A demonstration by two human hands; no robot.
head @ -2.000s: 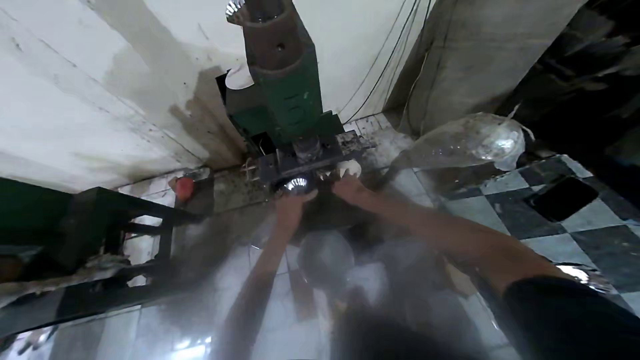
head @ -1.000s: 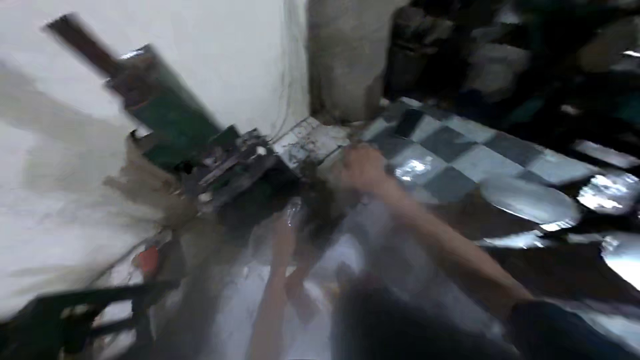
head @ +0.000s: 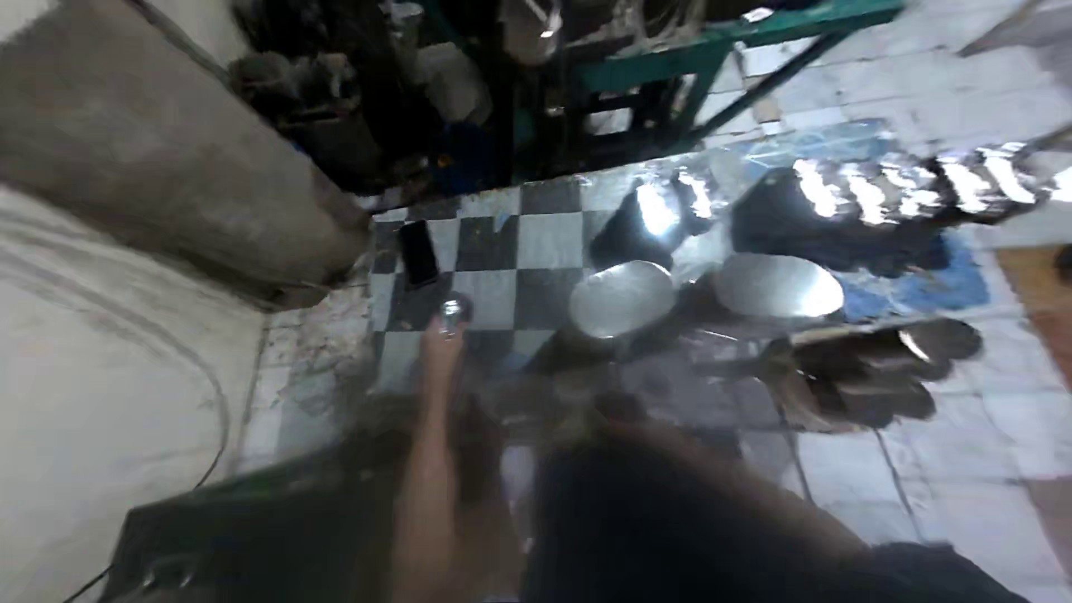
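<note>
My left hand reaches out over the checkered floor tiles, its fingers closed on a small shiny metal piece. Beyond it lies a black phone-like slab. To its right are two rounded, flat-looking metal pieces. My right hand is low in the middle, strongly blurred, near the dark shape of my body; its fingers and anything in them cannot be made out. Nested or stacked dark metal pieces lie farther right.
Rows of shiny metal pieces lie at the upper right on a blue sheet. A green metal frame stands at the top. A rough wall and pillar bound the left, above a dark green machine part.
The view has swung far to the right, off the green machine where both hands were. My left hand now extends over the checkered tiles with the metal piece; my right arm has drawn back near my body.
</note>
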